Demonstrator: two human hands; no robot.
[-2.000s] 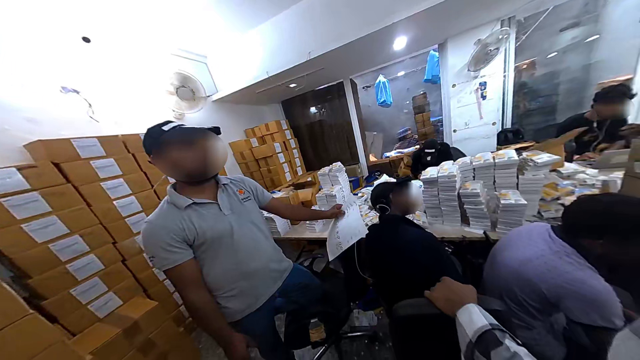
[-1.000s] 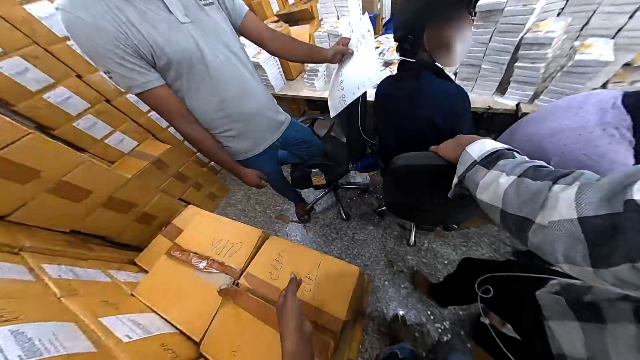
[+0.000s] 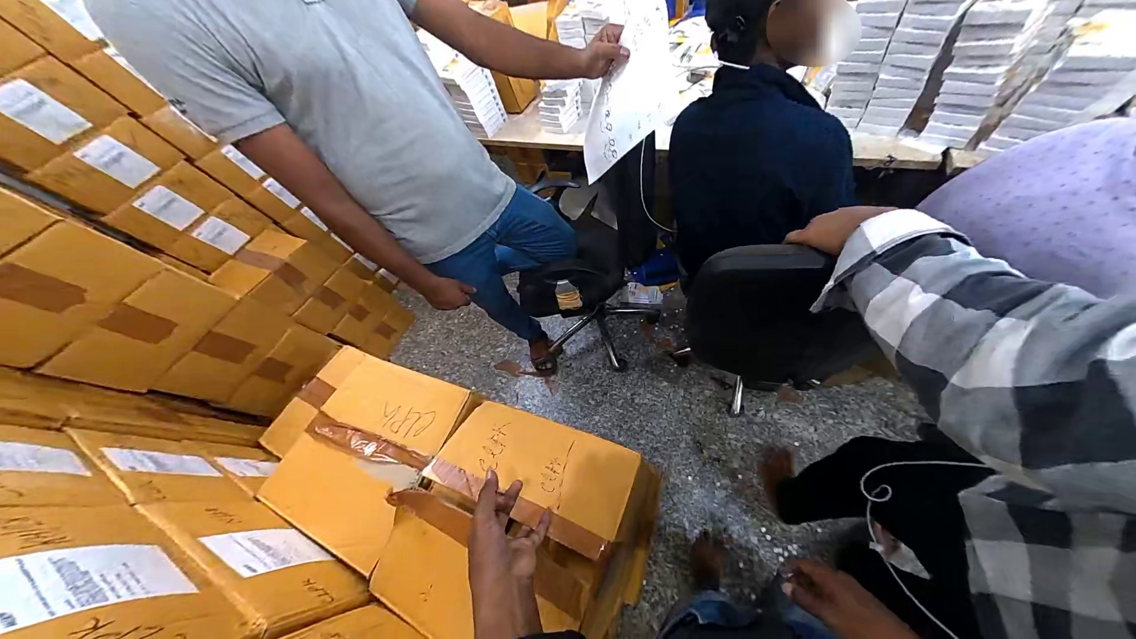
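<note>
My left hand [image 3: 508, 541] reaches up from the bottom centre, fingers apart, over the taped edge of a cardboard carton [image 3: 568, 448] with handwriting on top. The fingertips are at the brown packing tape, and nothing shows held in them. Beside it, another carton [image 3: 390, 399] has crinkled tape [image 3: 364, 441] across its seam. A lower carton [image 3: 413, 577] lies just left of my wrist. My right hand [image 3: 834, 599] is low at the right, above the floor, with its fingers partly curled; whether it holds something small is unclear.
Labelled cartons [image 3: 115, 417] are stacked at the left. A person in a grey shirt [image 3: 355, 115] holds a paper sheet [image 3: 626, 98]. Another sits near a black chair [image 3: 772, 311]. A checked sleeve [image 3: 994, 346] reaches to that chair. Paper stacks [image 3: 976, 80] stand on a table behind.
The view has tilted down since two seconds ago. My left hand has come further into view over the carton since one second ago, and my right hand now shows at the bottom.
</note>
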